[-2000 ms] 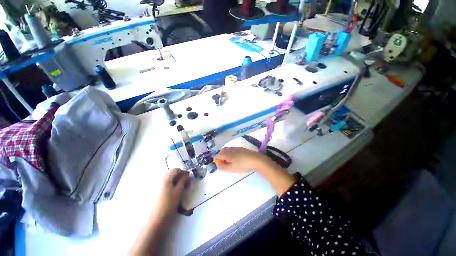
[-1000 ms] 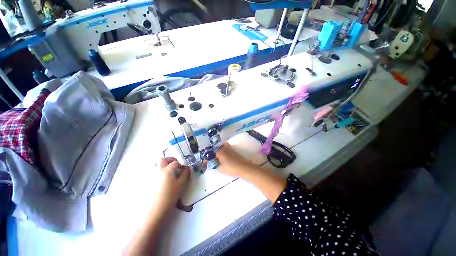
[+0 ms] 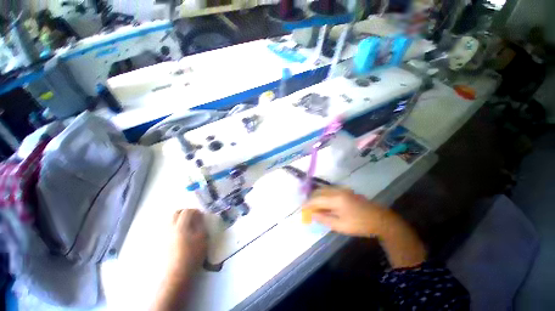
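The white sewing machine (image 3: 277, 143) stands across the table, its needle and presser foot area (image 3: 228, 206) at the left end of the head. My left hand (image 3: 190, 240) rests on the table just left of the needle area, fingers curled; whether it holds anything cannot be told. My right hand (image 3: 344, 211) is right of the needle area, near the table's front edge, blurred. Its fingertips hold a small orange tool (image 3: 307, 215). A pale blue bit shows just under the fingers. A pink fabric tie (image 3: 314, 159) hangs from the machine arm beside my right hand.
A grey garment (image 3: 82, 194) with red checked cloth is heaped at left. Black-handled scissors (image 3: 298, 174) lie under the machine arm, partly hidden. An accessory tray (image 3: 404, 147) is at right. A second machine (image 3: 122, 51) and thread cones stand behind. A lilac-grey seat (image 3: 496, 252) is at lower right.
My right hand has moved away from the needle area to the right and towards the front edge, with the orange tool now visible. My left hand has moved slightly away from the needle. The view has shifted.
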